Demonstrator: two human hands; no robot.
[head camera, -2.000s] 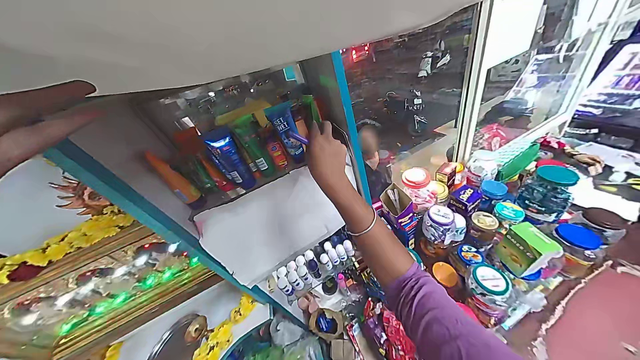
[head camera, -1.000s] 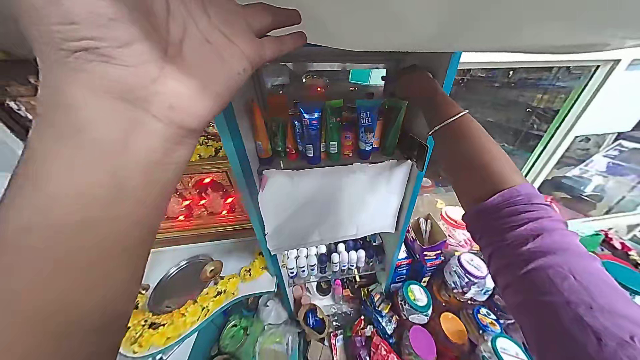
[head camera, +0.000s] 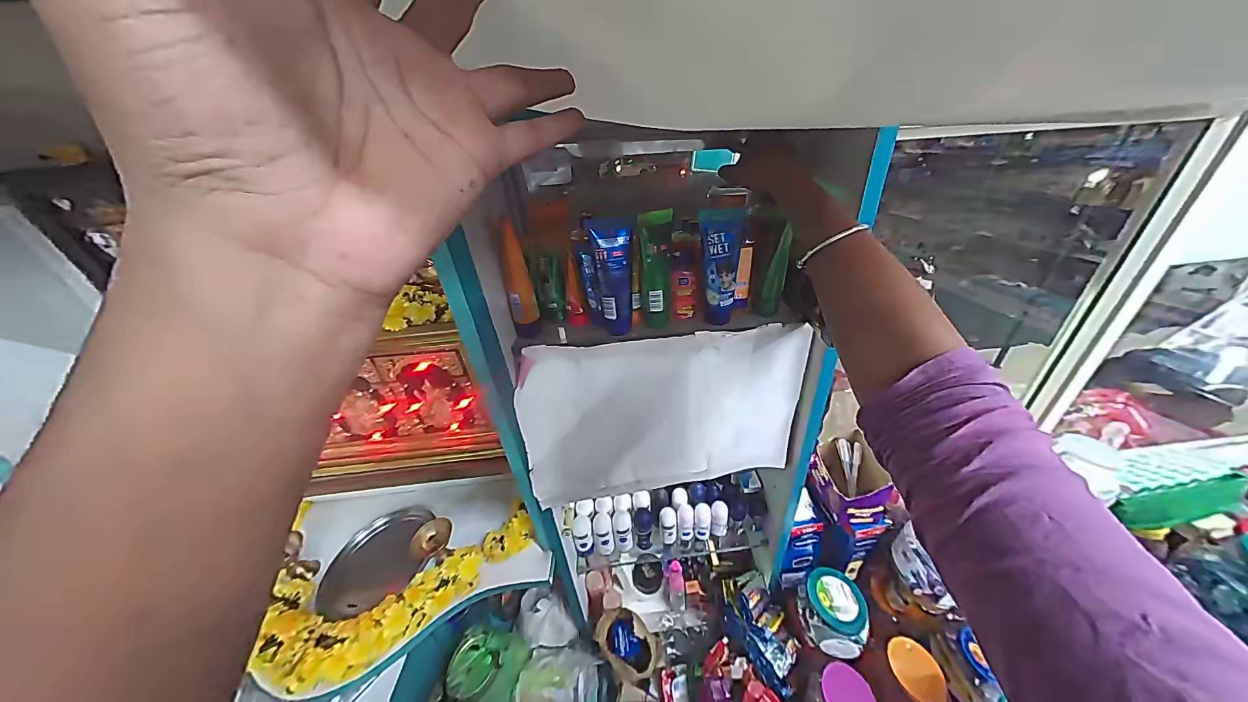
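My left hand (head camera: 331, 136) is raised at the upper left, palm showing and fingers spread, over the edge of a white sheet (head camera: 838, 58). My right hand (head camera: 775, 175) reaches into the upper right of a shelf compartment, above and behind the front tubes; its fingers are in shadow, and whether they hold anything is unclear. A bangle is on that wrist. On the shelf stand a Set Wet tube (head camera: 720, 263), a blue tube (head camera: 611, 278), green tubes (head camera: 655, 268) and an orange tube (head camera: 519, 278). White paper (head camera: 663, 409) hangs from the shelf's front.
Roll-on bottles (head camera: 643, 522) fill a lower shelf. Below are packets (head camera: 760, 624) and a lidded jar (head camera: 837, 609). At left, a metal plate (head camera: 380, 561) and yellow flower garland (head camera: 390, 624) sit below a lit frame (head camera: 405, 405). A window (head camera: 1024, 224) is at the right.
The view has turned strongly. My left hand has come far into view since the first frame. My right hand, earlier by the tubes at the shelf's right, now reaches deeper into the compartment.
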